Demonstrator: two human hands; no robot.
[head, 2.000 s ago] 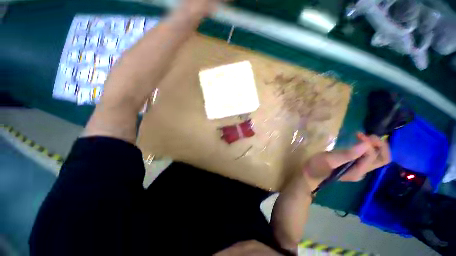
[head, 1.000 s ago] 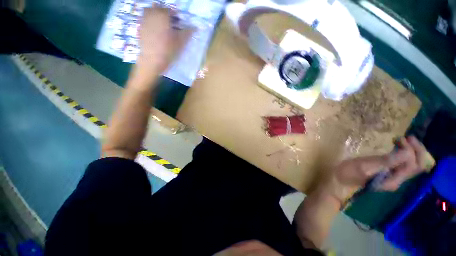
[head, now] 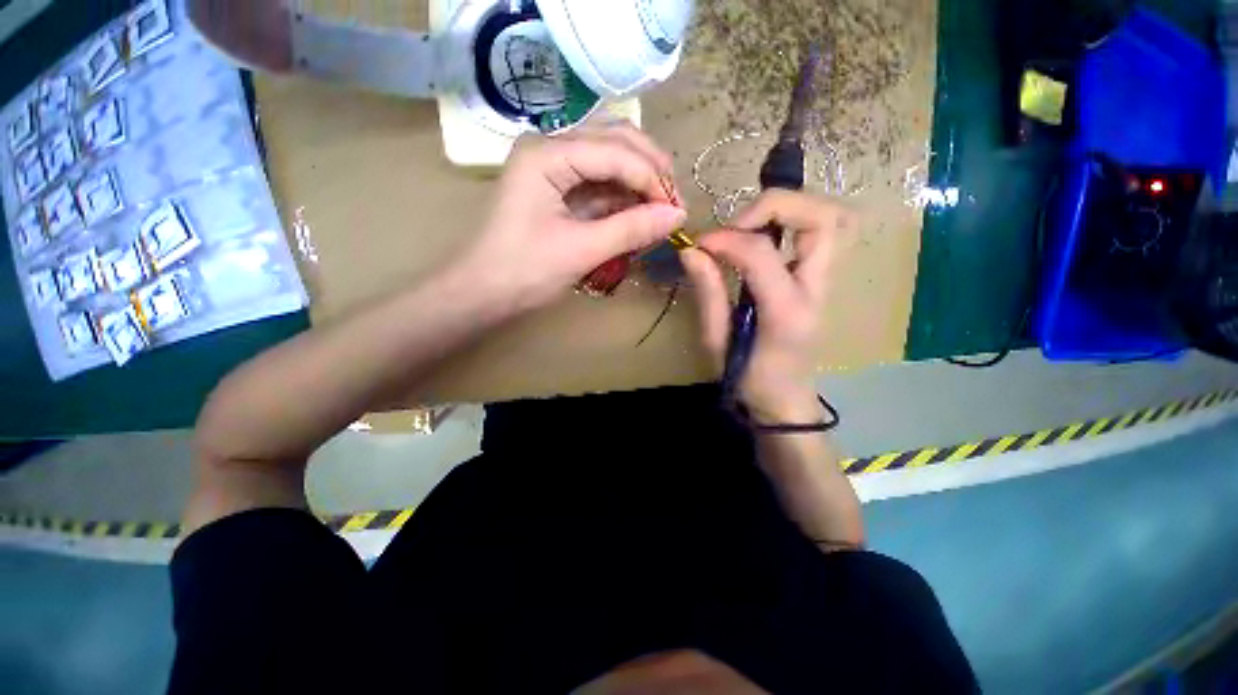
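My left hand (head: 577, 217) and right hand (head: 767, 278) meet over the cardboard sheet (head: 394, 204). A small battery with a yellow-orange edge (head: 684, 239) is between their fingertips, mostly hidden; a thin red wire shows at my left fingers. My right hand also holds the soldering iron (head: 783, 166), its metal shaft pointing away from me. The red wire bundle (head: 606, 277) lies partly hidden under my left hand. The white headphones (head: 611, 41) lie beyond, one open cup showing a green circuit board (head: 577, 98) on the cream support block (head: 469, 141).
The battery tray (head: 245, 251) with rows of small cells is at left. Brown scraps (head: 862, 68) cover the cardboard's upper right. A loose dark wire (head: 660, 315) lies near my hands. The blue bin (head: 1066, 292) with the soldering station (head: 1140, 217) is at right, beside a yellow sponge (head: 1043, 97).
My left hand has come from the battery tray to the middle, now with a battery. My right hand has moved in from the right with the iron. The camera view has shifted.
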